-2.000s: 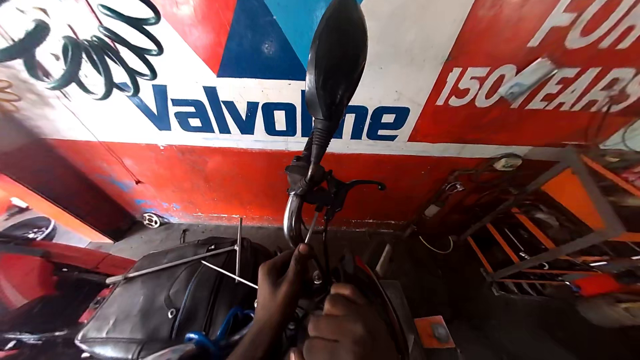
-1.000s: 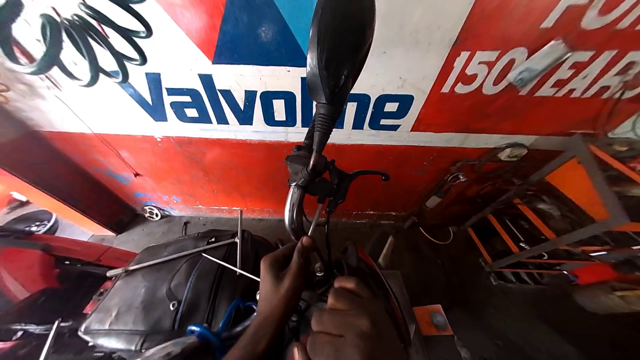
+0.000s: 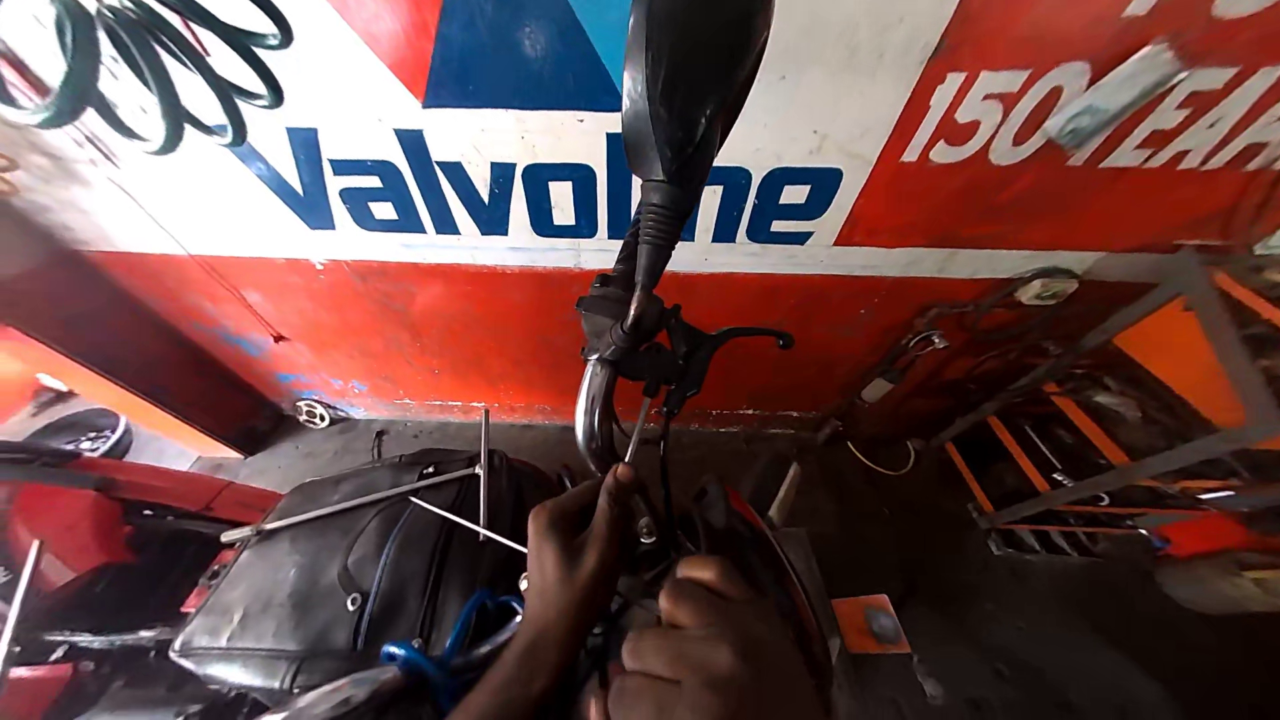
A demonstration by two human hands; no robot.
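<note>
My left hand [image 3: 575,555] is at the motorcycle's handlebar, thumb and fingers pinched at the lower end of a thin silvery rod or cable [image 3: 637,430] below the lever mount. To its right, my right hand [image 3: 700,640] is curled with its knuckles up; whatever lies inside it is hidden. Above both hands rise the curved chrome handlebar [image 3: 594,415], a black hand lever [image 3: 745,335] and a black mirror [image 3: 690,90] on its stem. Dark cables run down between the hands. A thin pale rod [image 3: 468,525] reaches left from behind my left hand.
A black bag or seat [image 3: 290,560] lies at left, with a T-shaped metal bar [image 3: 350,505] across it. Blue cord [image 3: 455,640] is near my left forearm. A painted wall [image 3: 480,310] stands ahead, a metal rack [image 3: 1130,440] at right, and an orange box [image 3: 870,625] on the floor.
</note>
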